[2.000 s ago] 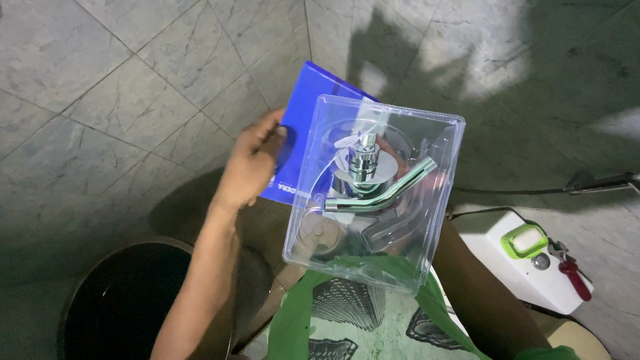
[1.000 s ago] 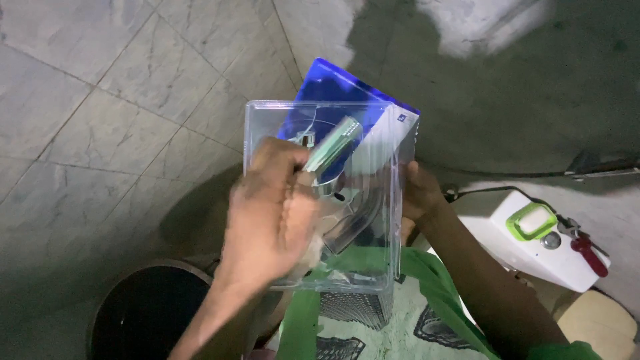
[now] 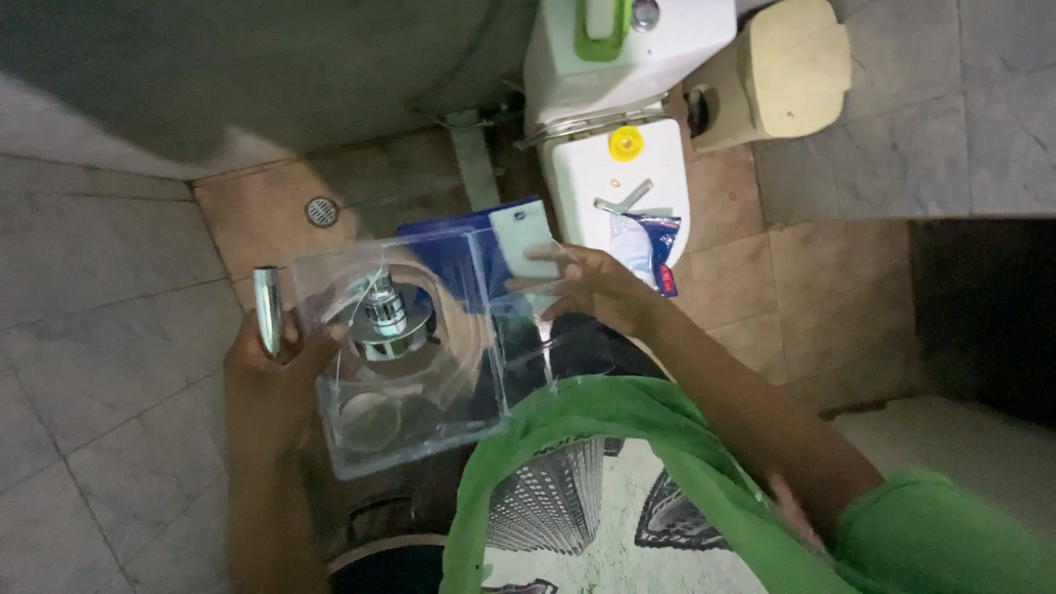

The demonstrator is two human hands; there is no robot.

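My left hand point(image 3: 276, 371) grips a chrome shower arm point(image 3: 268, 309), which stands up past its fingers, and its thumb rests at the left edge of a clear plastic blister package point(image 3: 437, 404). Inside the package sits a chrome shower head point(image 3: 386, 318) with its round side down and its threaded joint up. My right hand point(image 3: 590, 285) holds the package's right side together with a blue and white card point(image 3: 462, 223) that lies behind the plastic.
Beyond my right hand is a closed toilet lid point(image 3: 619, 169) carrying a yellow tape roll point(image 3: 626, 143), a metal piece point(image 3: 631, 198) and a blue packet point(image 3: 660, 247). A beige bin point(image 3: 796, 70) stands beside the toilet. A floor drain point(image 3: 322, 212) lies at the back left.
The chrome arm was in the package two seconds ago; my left hand now has it outside, left of the package. The view has swung to show the toilet lid and floor.
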